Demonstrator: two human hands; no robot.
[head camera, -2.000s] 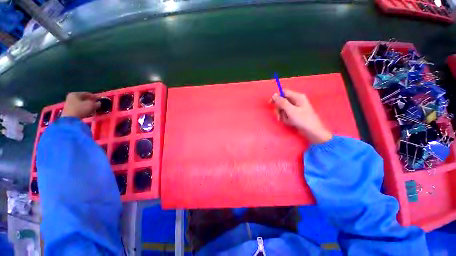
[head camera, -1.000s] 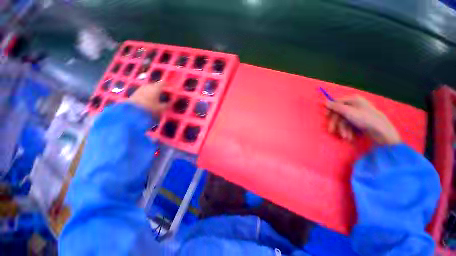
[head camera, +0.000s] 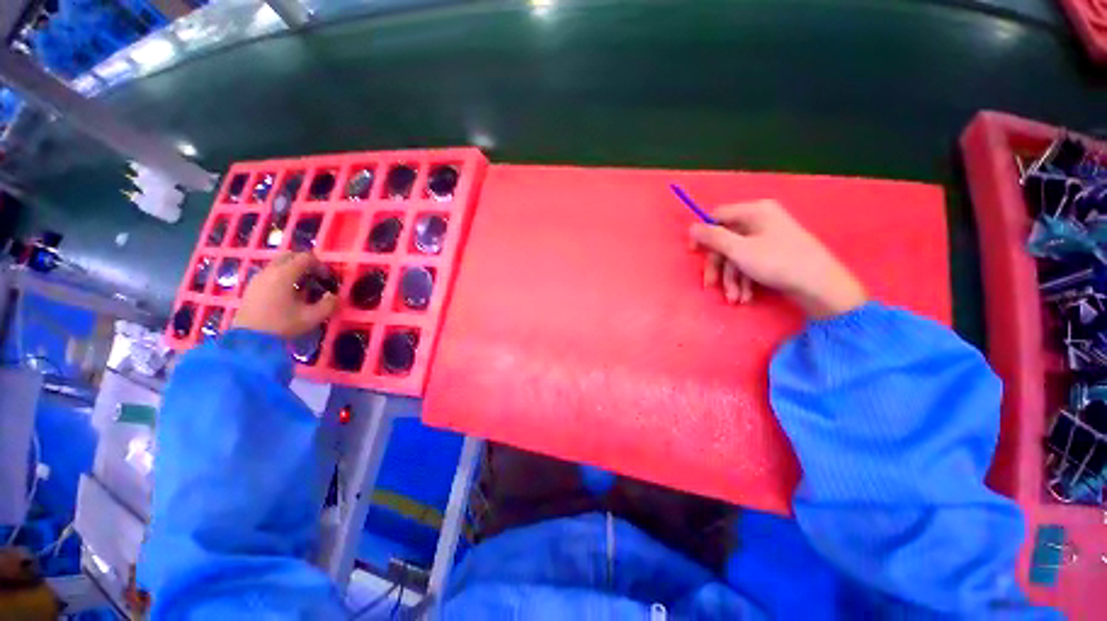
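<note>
The red-pink compartment tray (head camera: 453, 265) lies at the left with one dark round unit in most cells; one cell in the second row is empty. My left hand (head camera: 282, 297) is over the tray with its fingers around a dark round unit (head camera: 318, 285). Whether that unit is lifted from its cell cannot be told. My right hand (head camera: 777, 252) is above the red mat (head camera: 607, 328) and holds a thin blue stick (head camera: 694, 204) between thumb and fingers, its tip pointing up and left.
A red-pink clip tray (head camera: 1002, 267) with heaped binder clips (head camera: 1078, 303) stands at the right. The dark green bench (head camera: 631, 97) runs beyond the mat. White pieces (head camera: 158, 192) lie beyond the compartment tray. Another red tray corner (head camera: 1086, 24) shows at top right.
The view has swung left, then partly back. My left hand has moved from the tray's far row to a nearer row. My right hand still holds the blue stick over the mat.
</note>
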